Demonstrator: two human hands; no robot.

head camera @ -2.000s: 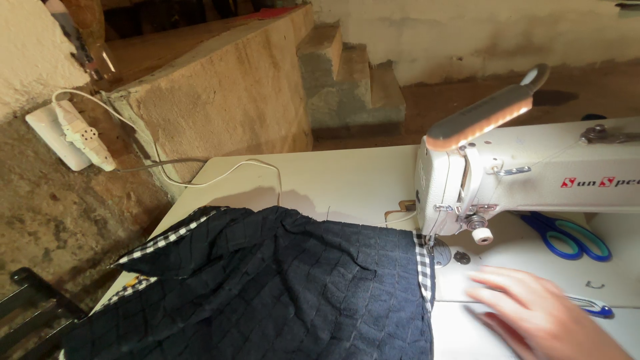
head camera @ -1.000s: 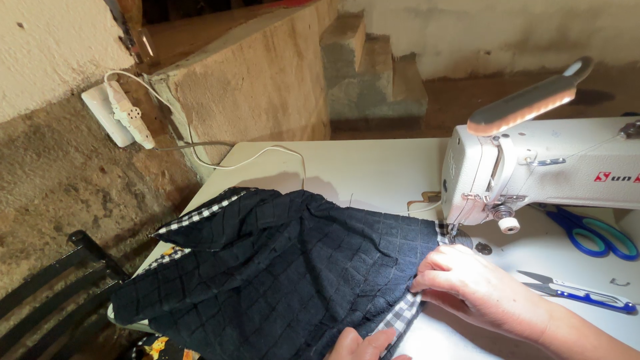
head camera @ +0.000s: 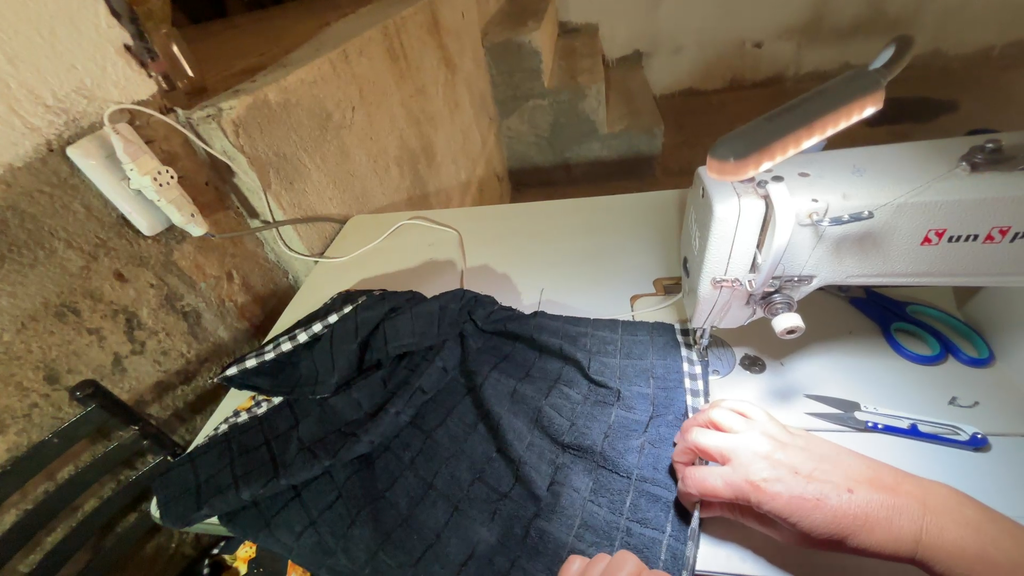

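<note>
A dark quilted-looking cloth (head camera: 512, 424) with a black-and-white gingham edging (head camera: 694, 376) lies across the table, its right edge under the needle area of a white sewing machine (head camera: 880, 208). My right hand (head camera: 736, 464) pinches that gingham edge just in front of the presser foot (head camera: 702, 342). At the bottom of the view, only the fingers of my left hand (head camera: 612, 565) show, on or beside the cloth's near part; whether they grip it is cut off by the frame.
Thread snips (head camera: 904, 424) and blue-handled scissors (head camera: 928, 328) lie right of the needle. A lamp (head camera: 800, 124) shines above the machine head. A cord crosses the white table (head camera: 560, 240) from a wall socket (head camera: 132, 180). A black chair (head camera: 88, 456) stands left.
My right hand, open above the table two seconds ago, came to the gingham edge and now holds it slightly nearer me. My left hand came into view and has since moved toward the bottom edge.
</note>
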